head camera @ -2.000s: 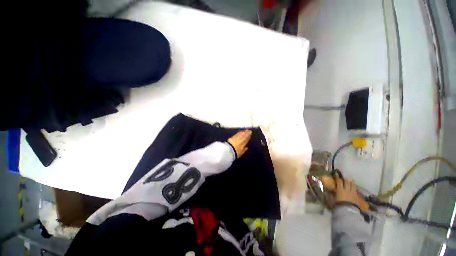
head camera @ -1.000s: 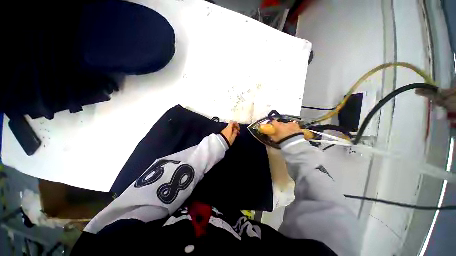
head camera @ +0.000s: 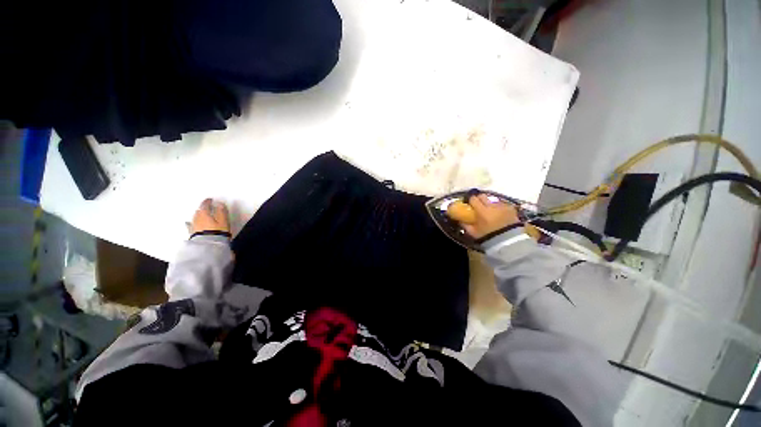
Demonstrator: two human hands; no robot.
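Note:
Dark shorts lie flat on the white table cover in front of me, waistband edge facing away. A small drawstring loop sticks out at the waistband. My right hand is closed on the yellow handle of the steam iron, whose pointed plate is at the right waist corner of the shorts. My left hand rests at the table's near left edge, beside the leg hem of the shorts. Its fingers are blurred, and I see nothing held in it.
A rounded navy padded board with dark garments is at the upper left. A black phone lies on the left table corner. A yellow hose and black cable run right. A cardboard box is below the table.
My right hand took the iron from the right table edge and brought it to the waist corner. My left hand left the waistband and moved left to the leg hem.

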